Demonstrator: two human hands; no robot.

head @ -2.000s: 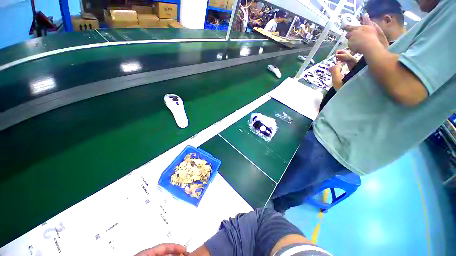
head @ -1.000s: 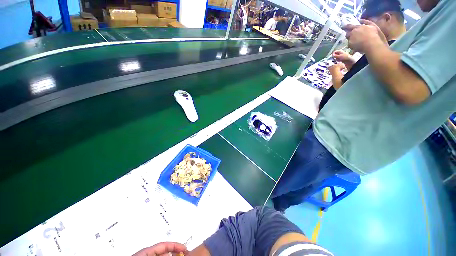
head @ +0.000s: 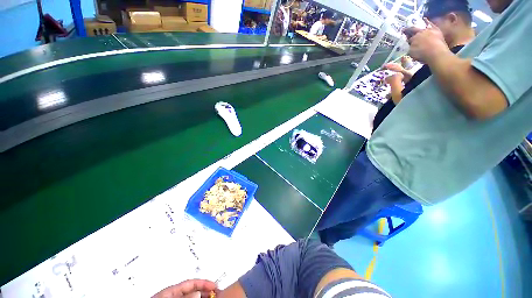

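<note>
A bare hand, seemingly my left hand (head: 185, 287), is at the bottom edge, mostly cut off. A tiny orange bit shows at its fingertips; whether it is gripped is unclear. My right arm enters in a grey sleeve; its bare skin runs off the bottom edge, and my right hand cannot be made out. A blue parts tray (head: 200, 220) with a loose heap of small gold-tan parts (head: 224, 201) sits on printed white paper (head: 143, 247), beyond the hand. A white device (head: 229, 119) with a dark window lies on the green conveyor belt (head: 134, 148).
Bagged dark parts (head: 306, 145) lie on the green bench (head: 286, 189), right of the tray. A white board (head: 347, 112) is farther along. A person in a light green shirt (head: 431, 139) stands close on the right near a blue stool (head: 392, 223). Another white device (head: 326, 78) is farther along the belt.
The near white device has moved right and away along the belt, and the farther one has shifted slightly the same way. The tray has stayed put; my visible hand has barely moved.
</note>
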